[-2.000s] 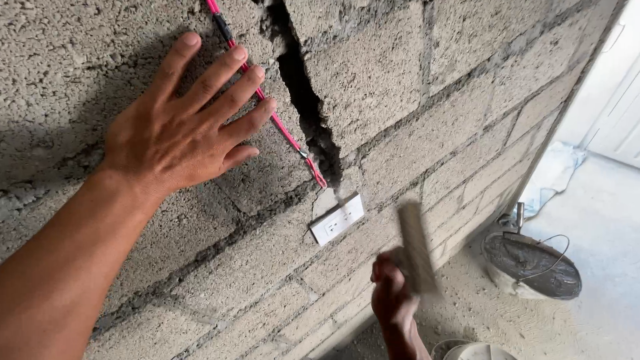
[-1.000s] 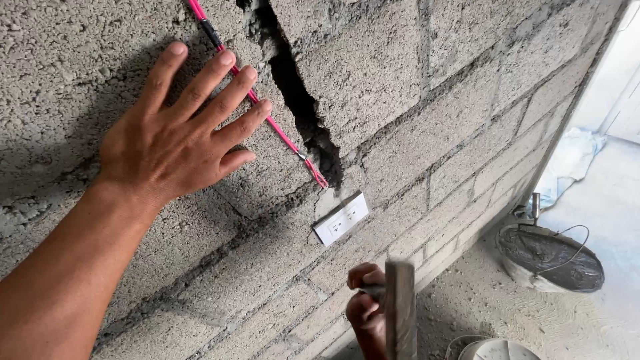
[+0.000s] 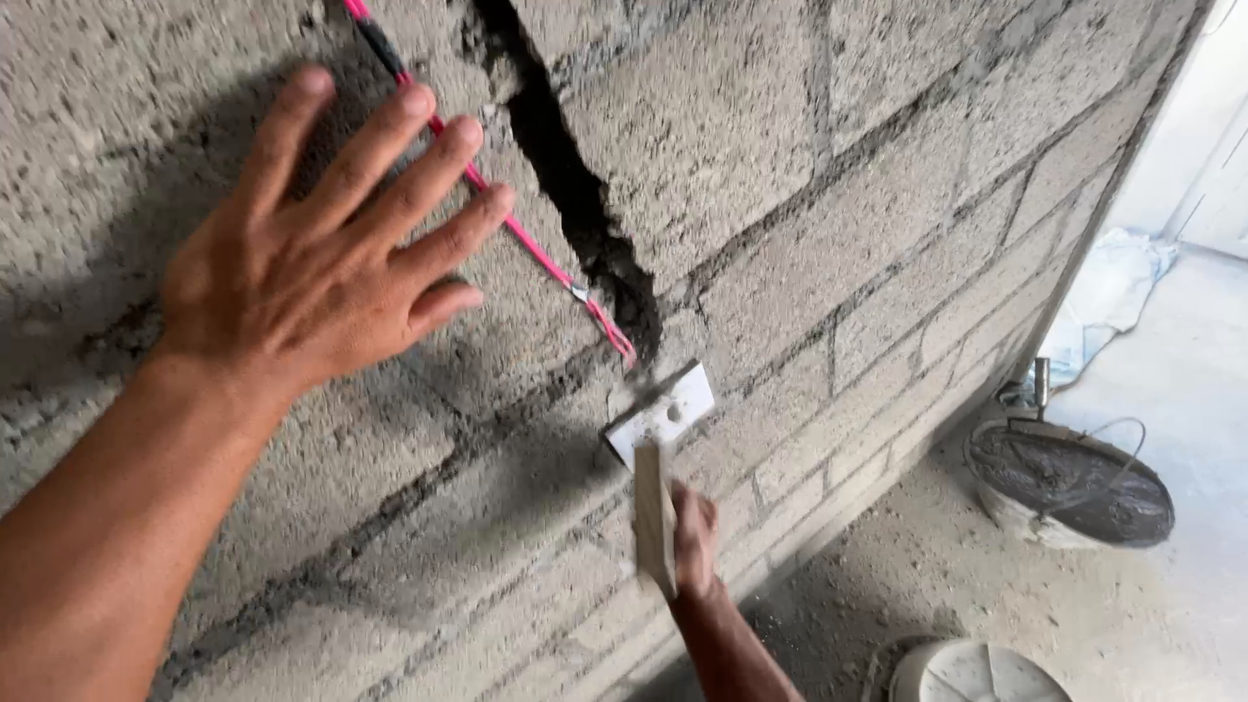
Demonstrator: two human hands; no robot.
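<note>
My left hand (image 3: 312, 229) lies on the concrete block wall (image 3: 702, 127), fingers spread, holding nothing. Pink electrical wires (image 3: 531, 244) with dark tape pass beside its fingertips and end in a twisted loop near the bottom of a dark, rough channel (image 3: 561, 175) in the blocks. Just below that end sits a white electrical outlet plate (image 3: 682, 398), tilted and specked with grey. My right hand (image 3: 694, 536) is closed round the handle of a flat rectangular trowel (image 3: 653, 522), blurred and seen nearly edge-on. The trowel's upper end overlaps the plate's lower edge; contact cannot be told.
A bucket of wet grey mortar (image 3: 1072, 483), with a tool handle (image 3: 1042, 385) upright at its rim, stands on the dusty floor at right. A round whitish container (image 3: 980, 673) is at the bottom edge. Pale plastic sheeting (image 3: 1107, 292) lies beyond the wall's end.
My right hand has brought the trowel from below the outlet plate up to its lower edge. Grey specks now show on the plate. My left hand keeps its place on the wall.
</note>
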